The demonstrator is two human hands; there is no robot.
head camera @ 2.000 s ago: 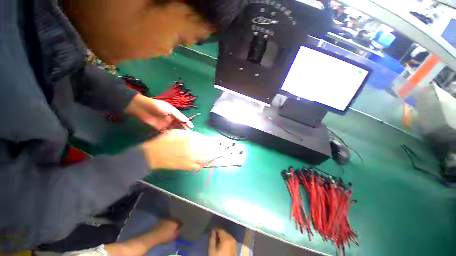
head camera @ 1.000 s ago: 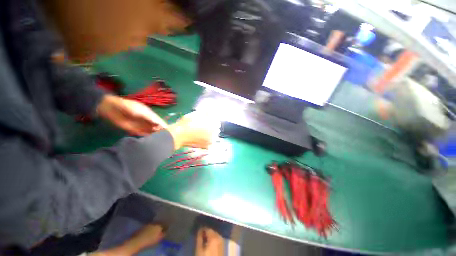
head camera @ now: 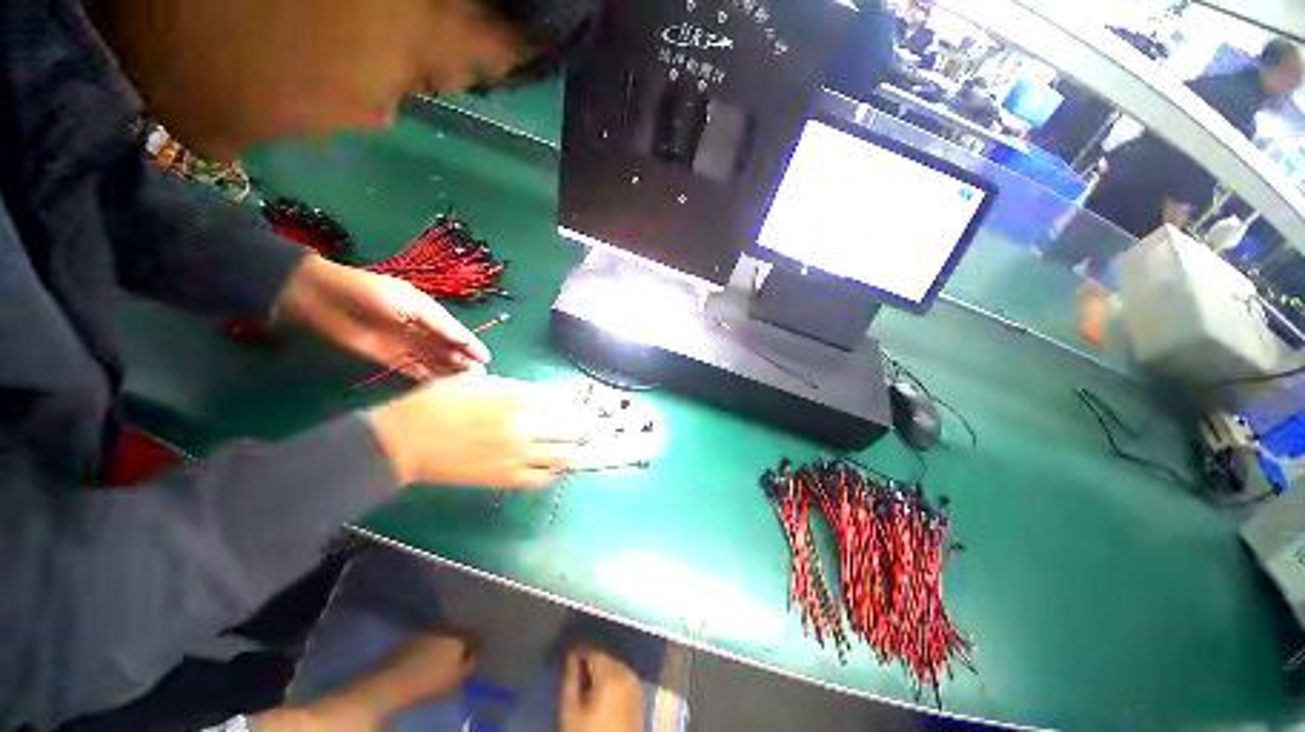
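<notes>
Low in the picture, below the bench edge, my left hand (head camera: 415, 675) and my right hand (head camera: 601, 692) appear blurred and partly cut off; their finger states are unclear. On the green bench, another person's hands (head camera: 465, 429) in dark grey sleeves are over a few loose red-and-black wire harnesses (head camera: 555, 493). Their farther hand (head camera: 379, 318) has a thin harness at its fingers. Small black connector ends (head camera: 624, 423) lie in the bright light. A wide untied red pile (head camera: 873, 572) lies at right, black ends towards the tester.
The black tester (head camera: 651, 172) stands behind on its low base (head camera: 744, 375), with a lit monitor (head camera: 873, 212) and a mouse (head camera: 916, 412). A red bundle (head camera: 441, 260) and darker-ended harnesses (head camera: 305, 226) lie at left. The person's head and arms cover the left side.
The view has shifted and is sharper than one second ago. The other person's nearer hand has drawn back from the tester base to over the loose harnesses. The red pile lies unchanged.
</notes>
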